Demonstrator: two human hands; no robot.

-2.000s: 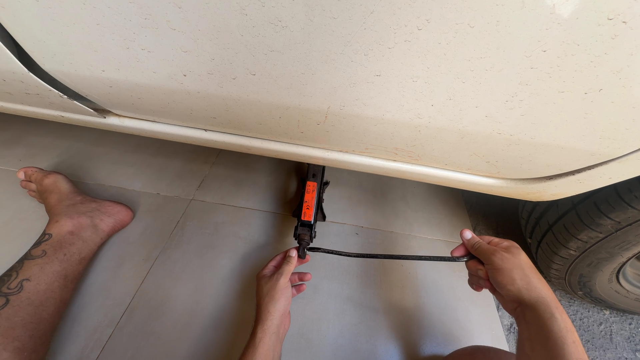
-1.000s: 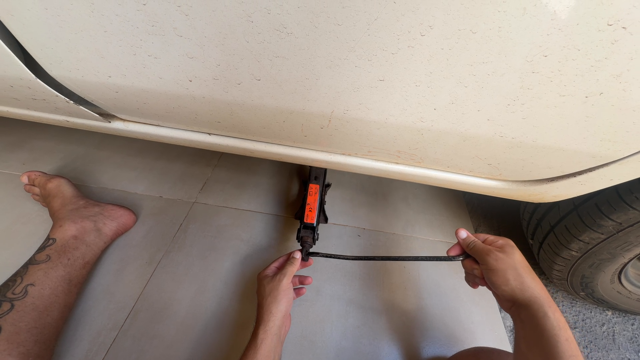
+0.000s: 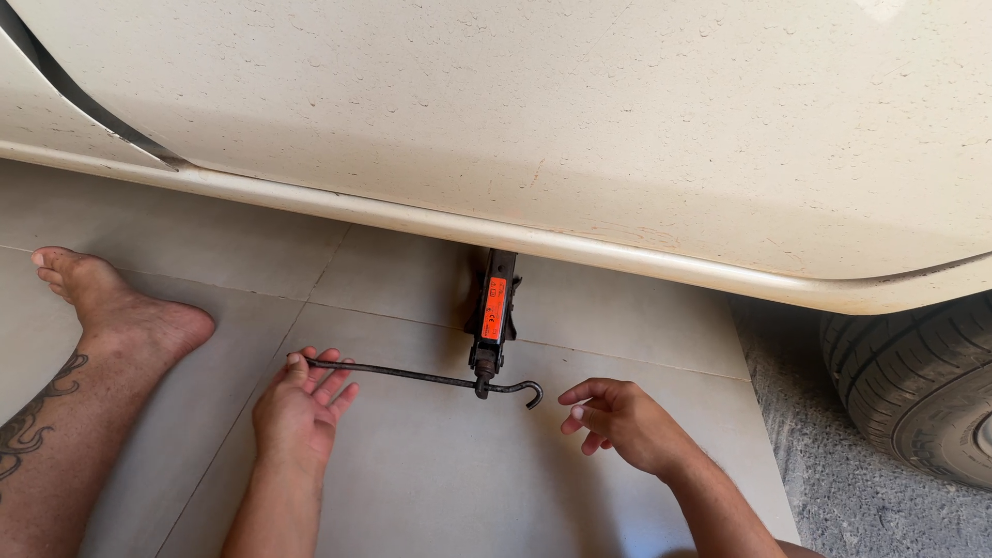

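A black car jack point(image 3: 493, 310) with an orange label juts out from beneath the sill of a car, its far end hidden under the body. Through the eye at its near end passes a dark metal crank rod point(image 3: 411, 375), lying crosswise, with a hooked end just right of the eye. My left hand point(image 3: 304, 403) holds the rod's far left end between thumb and fingers. To the right of the hook, my right hand point(image 3: 608, 422) is in the air with fingers loosely curled and apart, touching nothing.
The car's cream sill point(image 3: 372, 208) and dusty side panel point(image 3: 496, 108) span the upper view. At right a tyre point(image 3: 891, 387) stands by rough grey ground point(image 3: 837, 488). A bare foot point(image 3: 116, 302) and tattooed lower leg rest on the tiled floor point(image 3: 434, 480) at left.
The rod now extends left of the jack instead of right. My left hand has moved left from the jack's end to the rod's end. My right hand has let go of the rod.
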